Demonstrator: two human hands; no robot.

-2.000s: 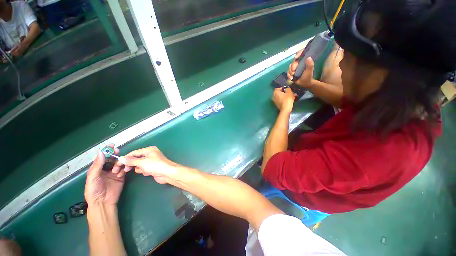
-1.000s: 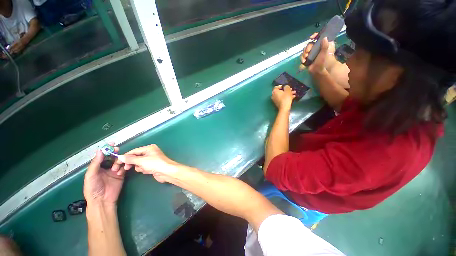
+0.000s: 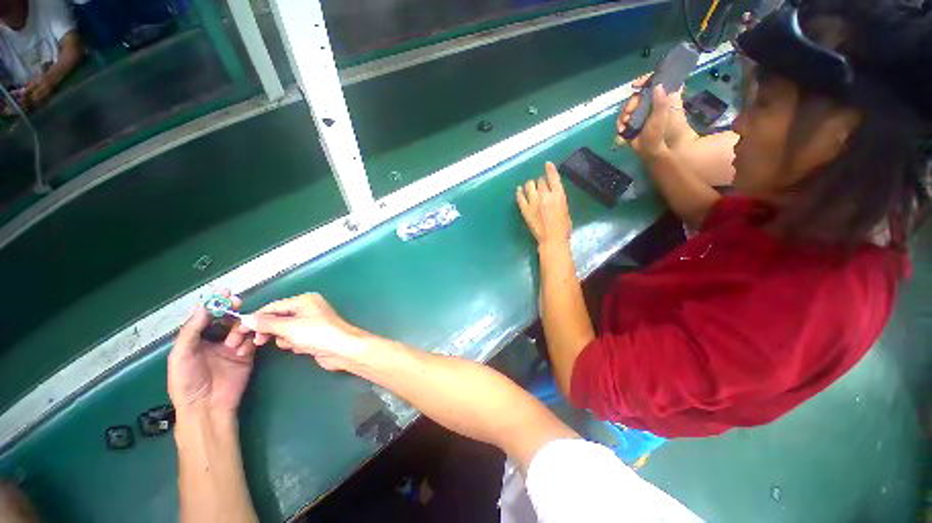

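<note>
My left hand point(image 3: 212, 370) is raised above the green bench near the rail, palm up, with its fingers around a small electronic unit point(image 3: 218, 305). The unit shows a green and pale face with a dark part below it. My right hand point(image 3: 296, 329) comes in from the right and pinches a slim pale tool point(image 3: 234, 315) whose tip points at the unit's face. The tip itself is too small to tell whether it touches. Dark rounded housings point(image 3: 120, 437) lie on the bench left of my left wrist.
A whitish metal rail point(image 3: 266, 268) with an upright post point(image 3: 325, 117) edges the bench. A shiny packet point(image 3: 428, 222) lies beside it. At right a person in red point(image 3: 736, 317) holds a grey screwdriver point(image 3: 661, 90) near a black block point(image 3: 597, 176). Small parts lie beyond the rail.
My hands have stayed nearly in place. The neighbour's screwdriver has lifted from the black block, and their other hand has let go of it and moved left. Small parts beyond the rail have shifted left.
</note>
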